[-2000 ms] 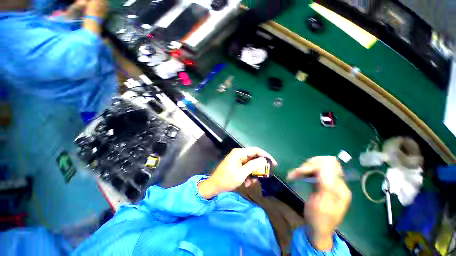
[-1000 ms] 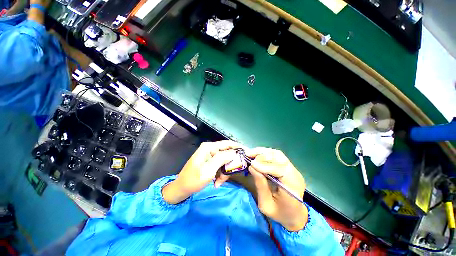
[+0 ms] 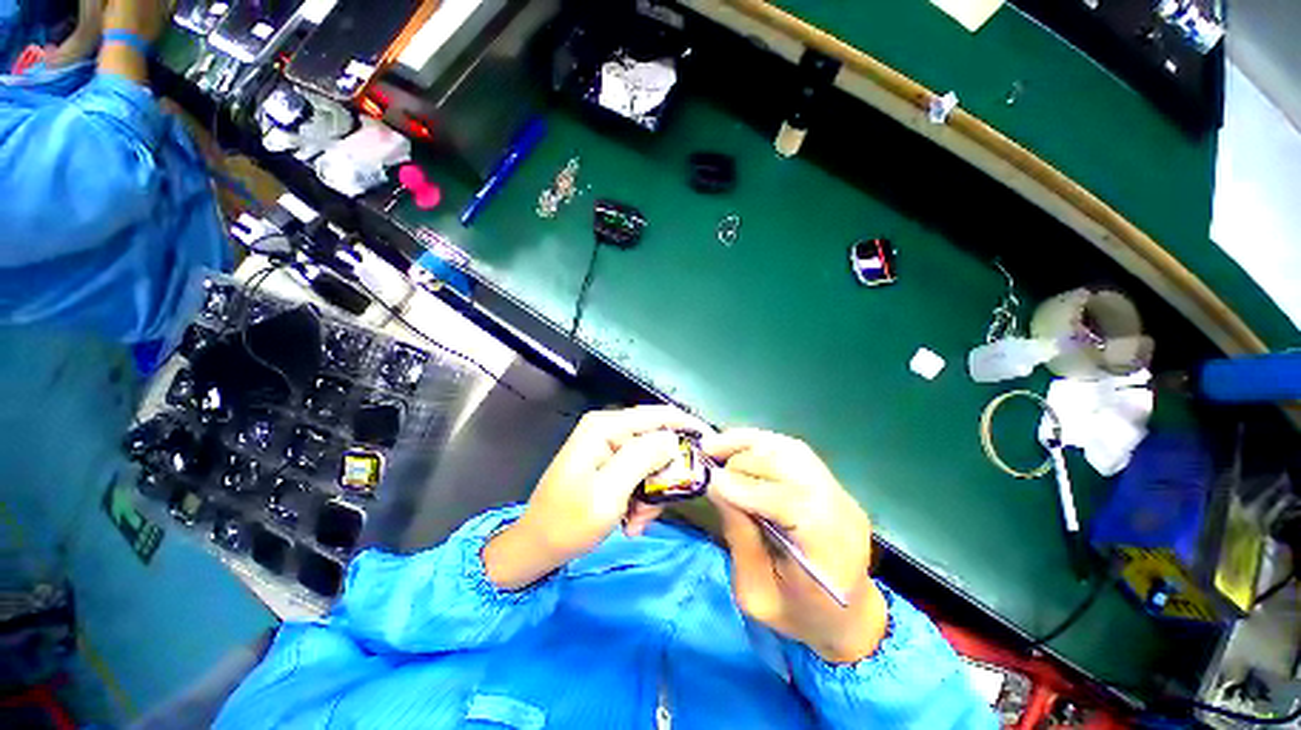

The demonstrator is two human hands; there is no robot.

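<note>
My left hand (image 3: pixel 592 482) holds a small dark squarish watch housing (image 3: pixel 676 475) in its fingertips, with gold or yellow showing inside. My right hand (image 3: pixel 799 535) holds thin tweezers (image 3: pixel 802 559) like a pen. Their rear end points down and to the right over the palm. Their tip is at the housing's right side, and the right fingertips partly hide it. The hands are close together above the bench's front edge.
A blister tray (image 3: pixel 271 442) with dark units lies left of my lap. On the green mat are a second case (image 3: pixel 873 261), a white square (image 3: pixel 926 362), a yellow ring (image 3: pixel 1016 434) and a tape roll (image 3: pixel 1092 332). A red tray (image 3: pixel 1049 699) is at lower right. A person's blue sleeve (image 3: pixel 100 214) is at upper left.
Two seconds ago my right hand was apart from the housing; it has come in beside it with the tweezers. Since one second ago the hands hold nearly the same pose, and the view has shifted slightly.
</note>
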